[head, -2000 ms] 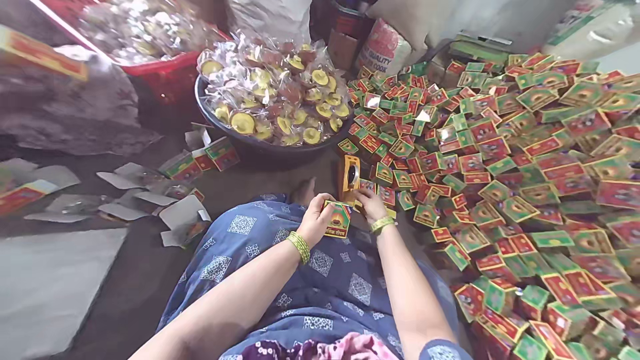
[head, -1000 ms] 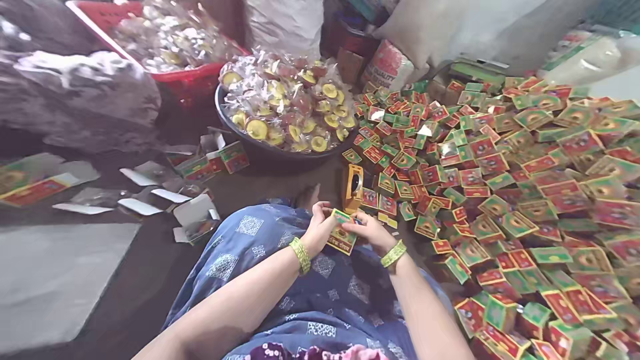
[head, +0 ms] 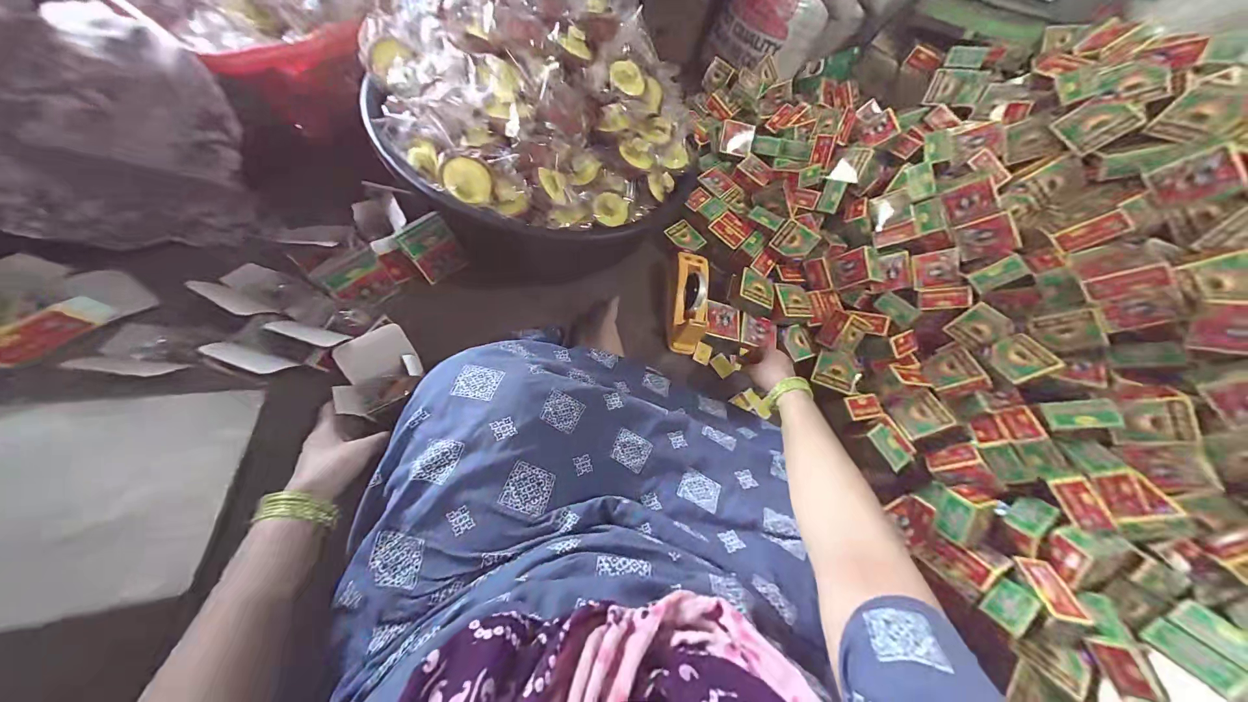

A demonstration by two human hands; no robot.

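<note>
My left hand [head: 336,450] reaches down at the left of my lap, its fingertips at an open-flapped small carton [head: 375,359]; whether it grips the carton cannot be told. On the other side, my right hand [head: 770,363] touches a small red and green box [head: 758,331] at the near edge of the pile, its fingers partly hidden. Beside that box stands an orange tape dispenser [head: 688,302] with a roll in it. Small yellow pieces [head: 723,365] lie between the dispenser and my right hand.
A dark round tub [head: 380,146] heaped with clear-wrapped yellow items stands ahead. Red and green boxes [head: 985,380] cover the floor at right. At left are more open cartons [head: 249,356], a pale flat sheet [head: 117,497], a grey sack [head: 107,136] and a red container [head: 292,83].
My hands were together over my lap on a small box. They have parted, the left to the open cartons, the right to the boxes by the dispenser. The view has shifted downward.
</note>
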